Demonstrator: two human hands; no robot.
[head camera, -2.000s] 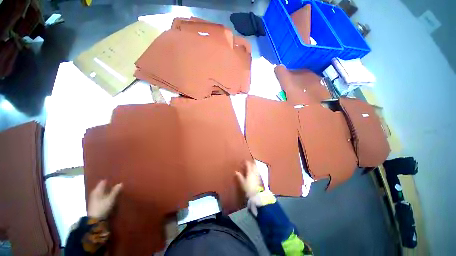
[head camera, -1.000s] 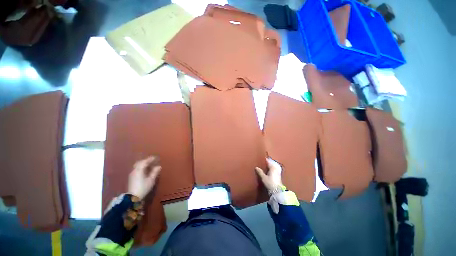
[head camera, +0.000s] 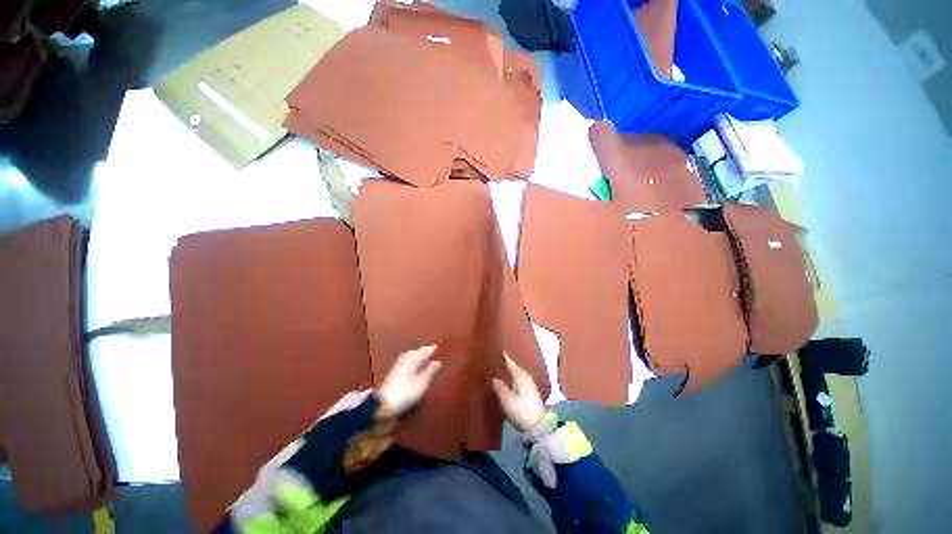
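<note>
Rust-brown mat panels lie in a row along the near table edge. My left hand (head camera: 409, 382) rests on the middle panel (head camera: 423, 261), fingers spread and nothing seen in them. My right hand (head camera: 520, 394) is at that panel's right edge, which looks raised and blurred; whether the fingers pinch it cannot be told. Another panel shows beneath, at the right. A wide panel (head camera: 266, 334) lies left of the middle one, partly under my left sleeve. A notched panel (head camera: 579, 282) lies to the right, its lower left corner cut away.
A layered mat stack (head camera: 40, 355) stands at far left. Larger mat pieces (head camera: 402, 104) lie at the back, beside a kraft cardboard sheet (head camera: 245, 78). Further stacks (head camera: 689, 292) are at right. Blue bins (head camera: 658, 94) and white papers (head camera: 760, 149) are at back right.
My left hand has moved right from the left panel onto the middle one. The middle panel's right edge has shifted left and up, uncovering a panel beneath. The camera view has shifted.
</note>
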